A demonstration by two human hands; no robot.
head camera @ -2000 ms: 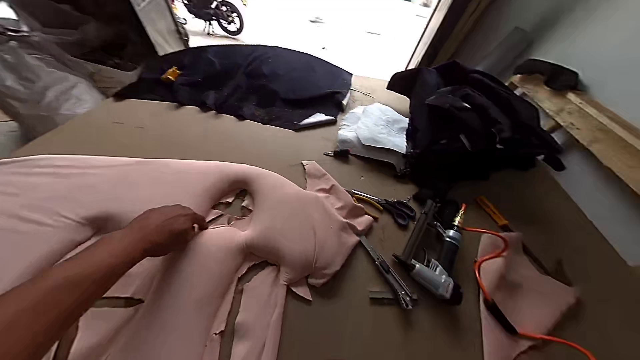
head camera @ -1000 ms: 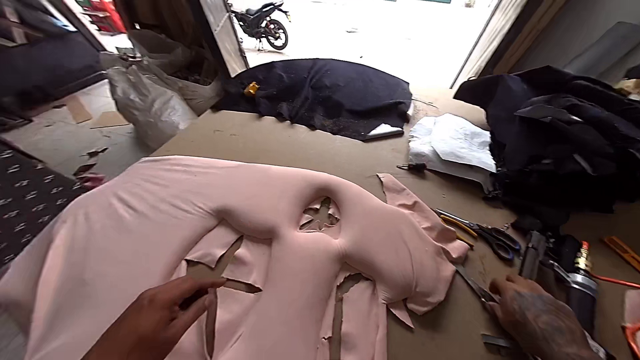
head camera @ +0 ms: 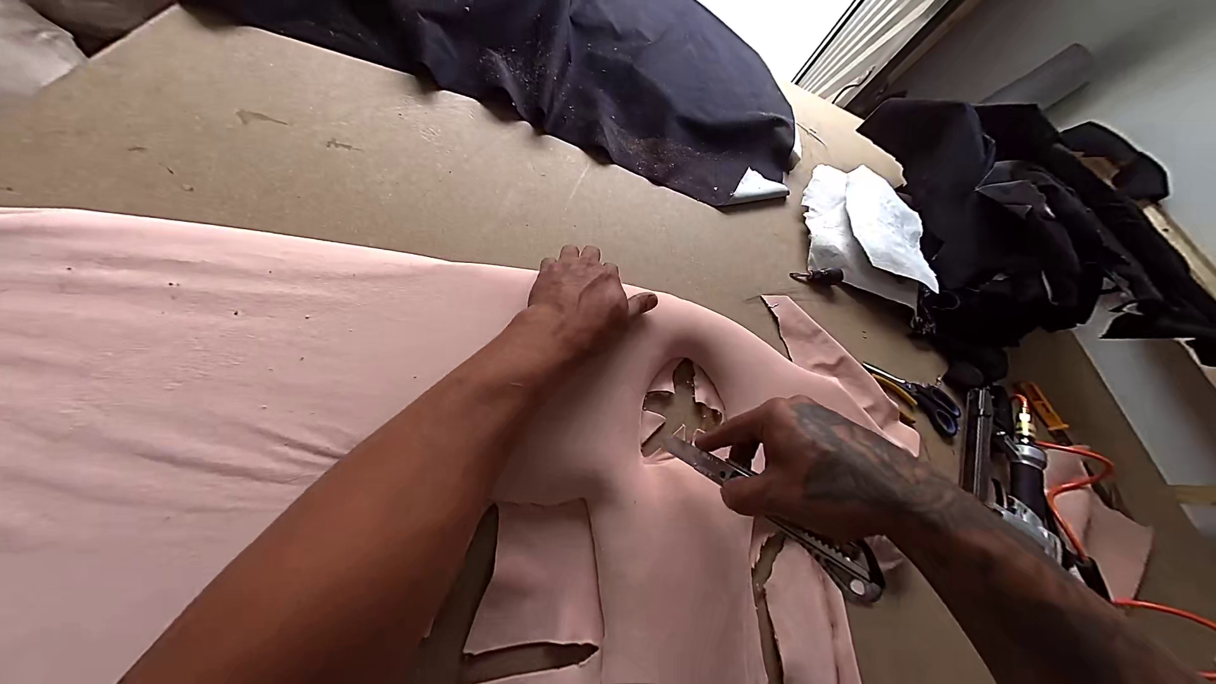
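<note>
Pink fabric [head camera: 285, 342] lies over a curved, padded form on the table and has several cuts and openings. My left hand [head camera: 581, 302] presses flat on its far edge, fingers apart and holding nothing. A snap-off utility knife [head camera: 826, 556] is gripped in my right hand [head camera: 807, 465], its blade [head camera: 698, 460] pointing left at the lower rim of the oval opening [head camera: 682, 408]. Inside that opening the fabric is slit into flaps, with brown surface showing between them. Longer cuts run through the fabric nearer to me.
Dark fabric [head camera: 608, 85] covers the table's far side. Crumpled white material [head camera: 864, 228] and a black fabric pile [head camera: 1007, 209] lie at right. Scissors [head camera: 936, 404], yellow-handled pliers [head camera: 893, 391], a pneumatic stapler [head camera: 1026, 484] with an orange hose [head camera: 1078, 484] and an orange-handled tool [head camera: 1043, 408] lie nearby.
My right hand has come from beside the tools to the oval opening with the knife. My left hand has moved from the near cuts to the fabric's far edge. The view has moved closer.
</note>
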